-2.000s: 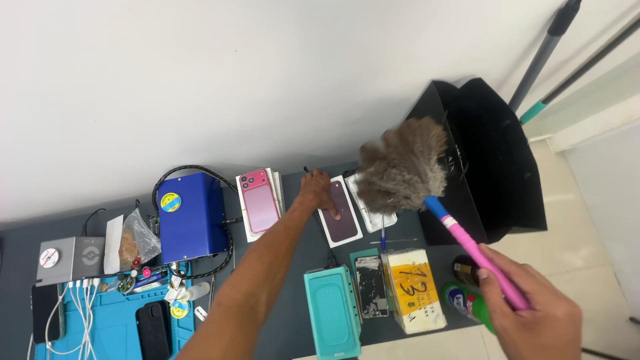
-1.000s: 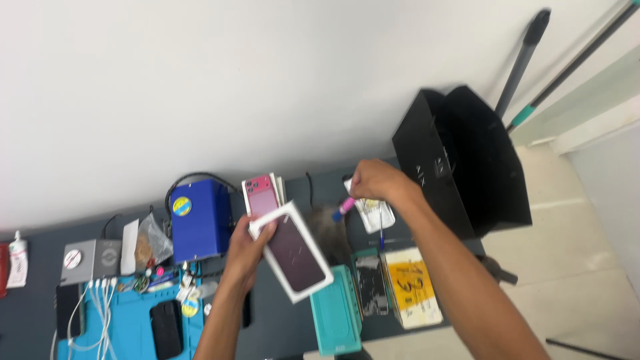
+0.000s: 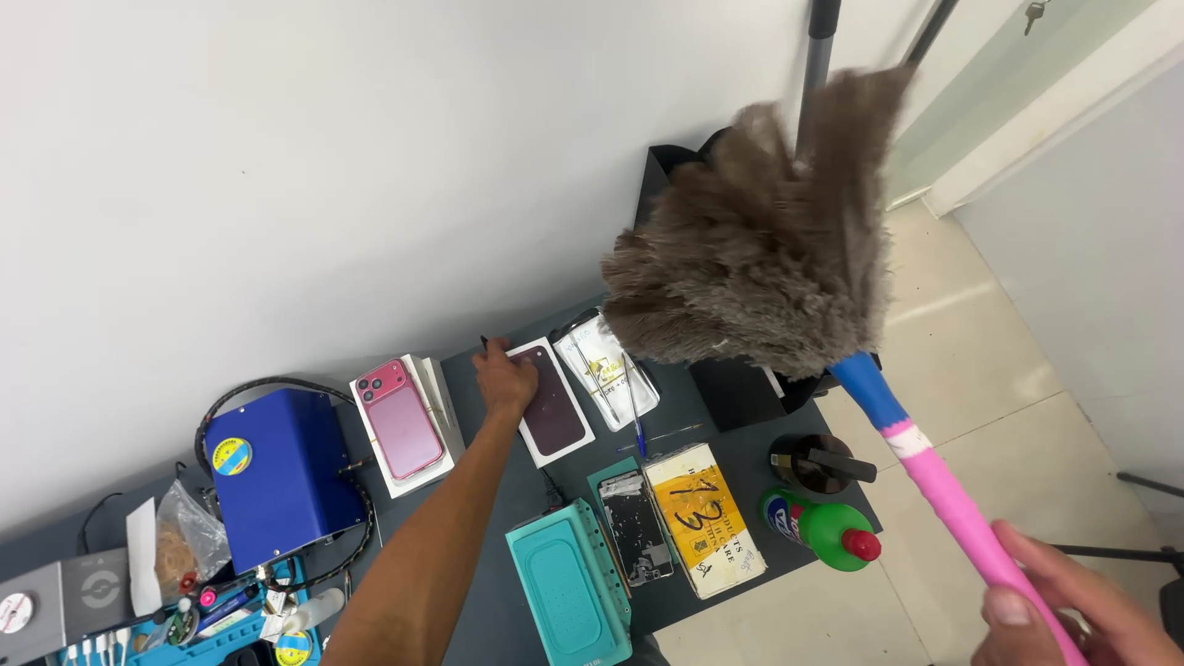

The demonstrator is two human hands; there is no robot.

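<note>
My right hand (image 3: 1054, 597), at the lower right, is closed around the pink handle of a brown feather duster (image 3: 768, 240), whose feathers are raised over the table's right end. My left hand (image 3: 507, 379) reaches to the wall side of the table and touches the upper left edge of a white phone box (image 3: 558, 402) with a dark phone pictured on its lid; its fingertips are partly hidden. Left of it, a pink phone box (image 3: 402, 421) lies on other white boxes. On the other side is a white packet (image 3: 606, 370) with tweezers-like tools on top.
Near the front edge are a teal device (image 3: 569, 587), a disassembled phone (image 3: 636, 527) and a yellow-and-white box (image 3: 705, 518). A green bottle (image 3: 832, 534) and a dark bottle (image 3: 814, 464) stand at the right corner. A blue power unit (image 3: 277, 476) is at left, a black bin behind the duster.
The phone box, held up in my left hand a second ago, now lies on the table. The duster has risen from low over the table to the upper right.
</note>
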